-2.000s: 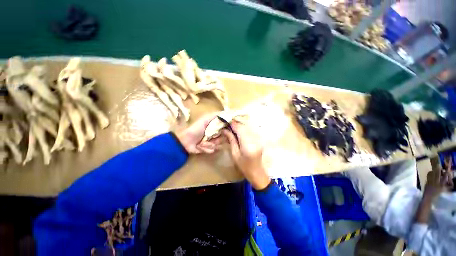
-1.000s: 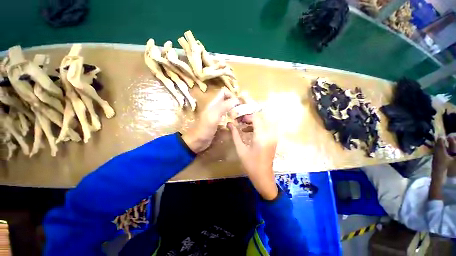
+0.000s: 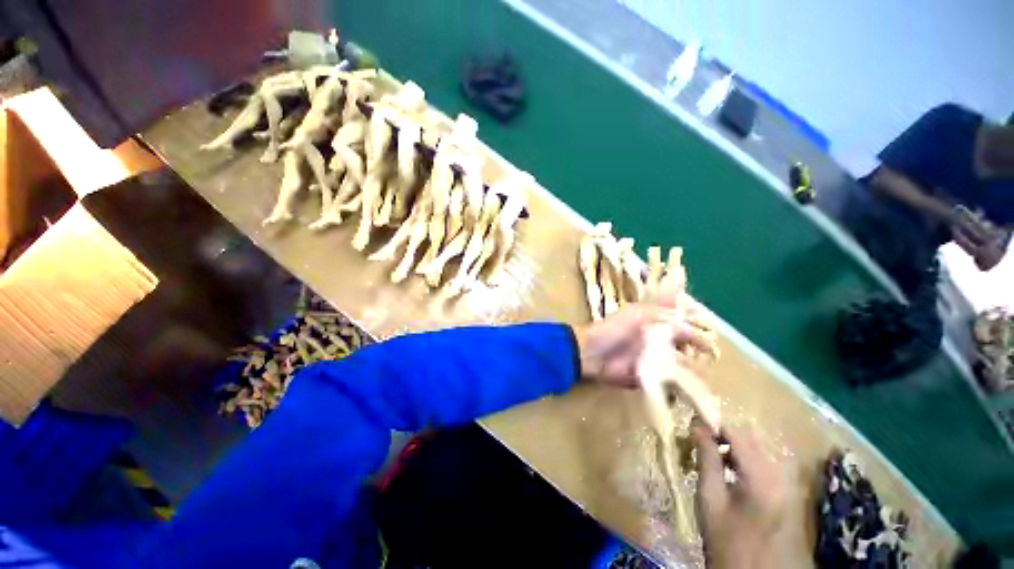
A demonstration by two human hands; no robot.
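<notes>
My left hand [image 3: 636,342] is over the narrow tan shelf, closed around the top of a forked beige leg part [image 3: 664,383], whose two limbs point down and right. My right hand [image 3: 756,500] is blurred, just below and right of it. A small pale and dark spot shows by its fingertips; whether it holds something cannot be told. A few beige leg parts [image 3: 606,272] lie just behind my left hand. A long row of beige leg parts [image 3: 389,167], with black bits between, lies on the shelf to the left.
A speckled heap of black and beige pieces [image 3: 856,517] lies right of my right hand. The green belt [image 3: 712,211] behind carries black clusters [image 3: 493,87]. Small limb pieces [image 3: 291,353] fill a bin below. An open cardboard box [image 3: 72,267] stands left. Another person's arm [image 3: 923,195] shows across the belt.
The view has swung left, bringing the cardboard box and the whole row in. My hands, earlier close together around a small piece, are slightly apart, and a forked leg part is in my left hand.
</notes>
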